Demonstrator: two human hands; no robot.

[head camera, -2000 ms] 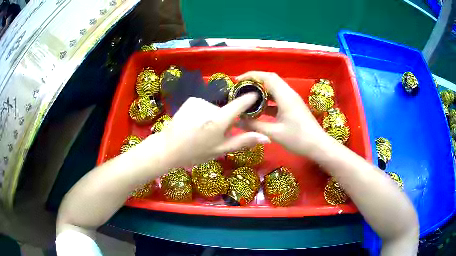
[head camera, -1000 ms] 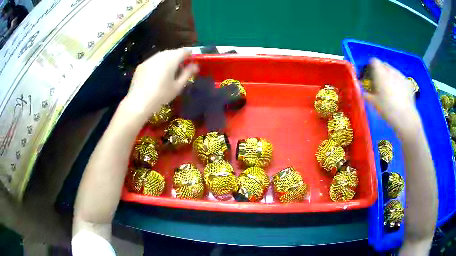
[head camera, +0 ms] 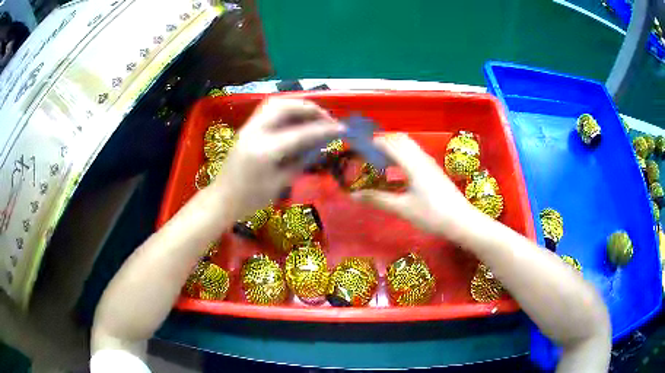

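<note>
My left hand (head camera: 271, 156), blurred, is over the left-middle of the red tray (head camera: 350, 312) and pinches a dark, armed black lining piece (head camera: 362, 137). The piece reaches across to the fingertips of my right hand (head camera: 419, 186). A gold ornament shell (head camera: 367, 176) shows between my right thumb and fingers, partly hidden by the lining piece and blurred; its mouth cannot be made out. Several gold shells (head camera: 412, 279) lie along the tray's near side, and others at its left and right sides.
The blue tray (head camera: 565, 167) stands against the red tray's right side, with several shells in it, one blurred (head camera: 620, 249). A large printed cardboard carton (head camera: 80, 109) leans in at left. More shells (head camera: 645, 146) lie beyond the blue tray, and a grey post (head camera: 631, 51) stands at upper right.
My right hand has come back from the blue tray to the middle of the red tray. My left hand has moved right, and the black piece is lifted between the hands. A blurred shell now shows in the blue tray.
</note>
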